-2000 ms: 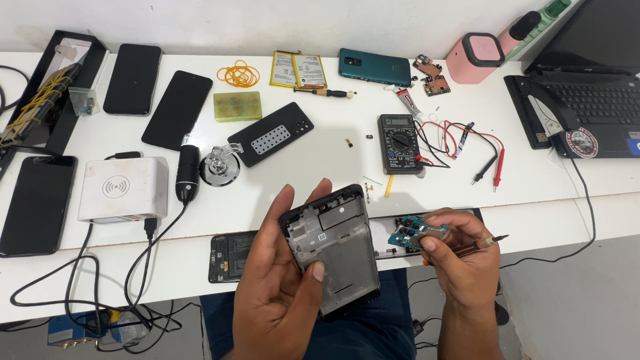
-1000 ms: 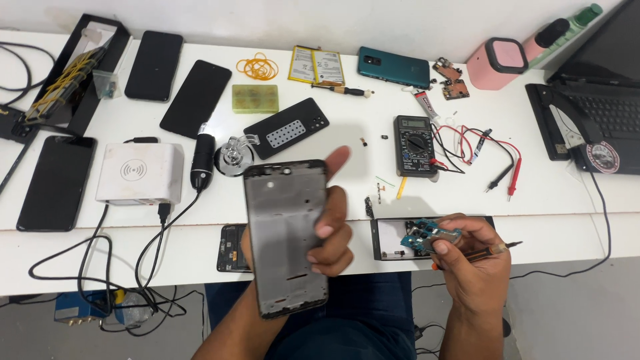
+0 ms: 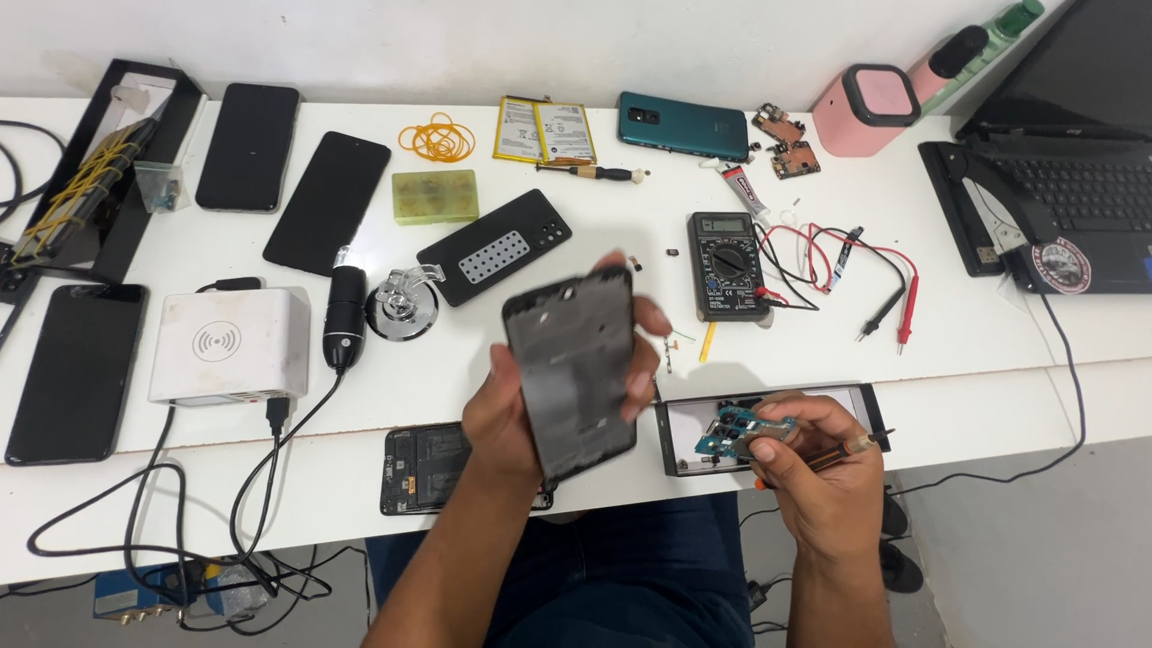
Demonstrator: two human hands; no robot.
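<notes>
A grey-black smartphone frame point(image 3: 580, 378) is gripped at its edges by my left hand point(image 3: 508, 414), held up over the table's front part. My right hand point(image 3: 814, 459) pinches a blue-green phone circuit board point(image 3: 742, 432) and also holds a small screwdriver point(image 3: 832, 453), its tip pointing right. Beneath the board lies a shallow black-rimmed box point(image 3: 855, 405) with small parts inside. Partly behind my left forearm, an opened phone body point(image 3: 423, 468) rests on the table. Beyond the hands are a digital multimeter point(image 3: 726, 267) and a black phone back cover point(image 3: 495, 247).
On the left are a white charging box point(image 3: 229, 346), a black handheld microscope point(image 3: 345, 310), several dark phones and looping cables. Toward the wall lie phone batteries point(image 3: 544, 130), a teal phone point(image 3: 682, 124) and a pink container point(image 3: 866, 110). A laptop point(image 3: 1071, 180) stands at right.
The phone frame showed its detailed inner side two seconds ago and has since been turned over in my left hand. My right hand keeps hold of the circuit board and screwdriver.
</notes>
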